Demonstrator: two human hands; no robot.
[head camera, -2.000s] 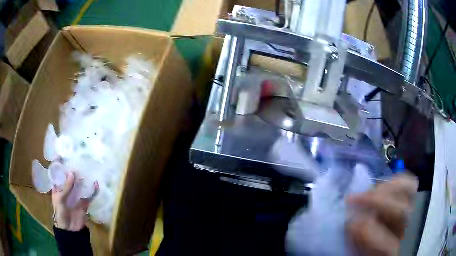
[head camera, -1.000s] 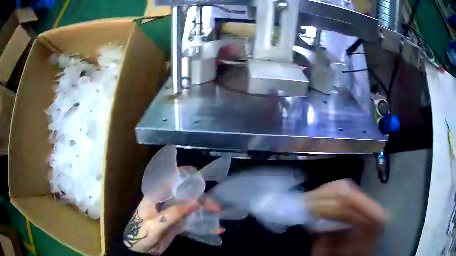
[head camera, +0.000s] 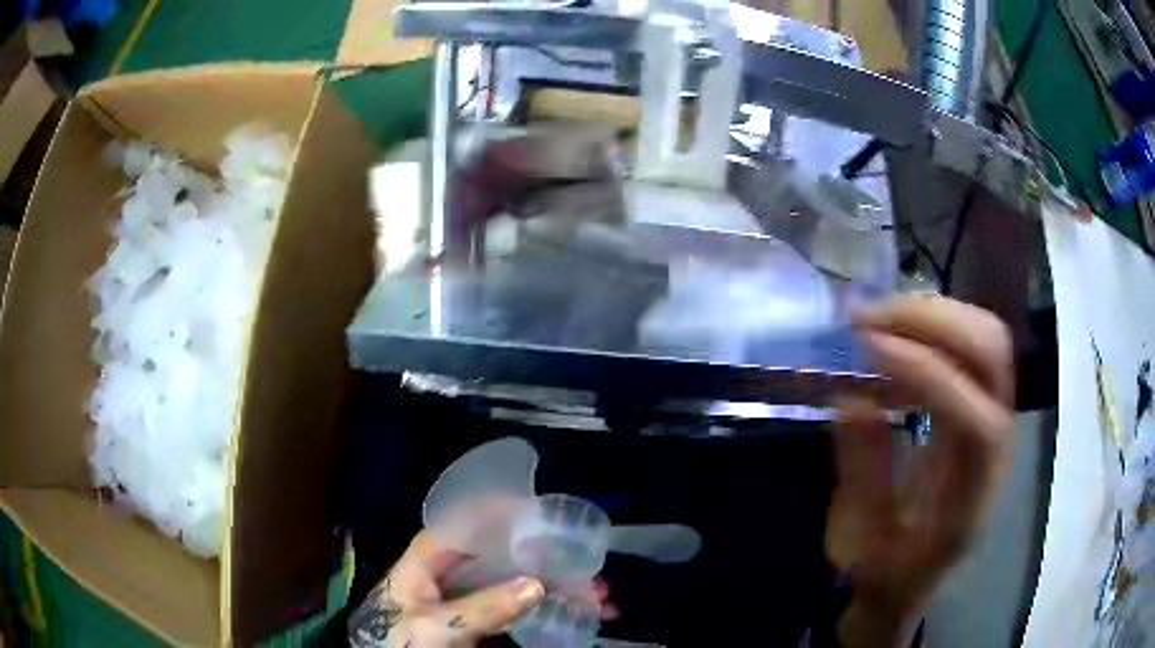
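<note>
My left hand (head camera: 469,598) holds a translucent white fan blade (head camera: 560,538) by a petal, low in front of the dark lap, its cup-shaped hub facing up. Whether more blades are stacked under it I cannot tell. My right hand (head camera: 931,418) is blurred at the right front of the machine base plate (head camera: 507,332). Its fingertips are on a blurred whitish blade (head camera: 741,304) over the plate, in front of the pale press head (head camera: 697,209). The nest is blurred and partly hidden.
A large open carton (head camera: 310,367) full of white blades (head camera: 184,342) stands at left. A silver guide post (head camera: 441,190) rises at the plate's left, and a ribbed support column (head camera: 956,57) at upper right. A white table (head camera: 1077,380) with a thin stick lies at far right.
My right hand has moved up from the lap to the plate with the whitish blade. My left hand, in the carton two seconds ago, now holds a blade slightly lower and further right than one second ago.
</note>
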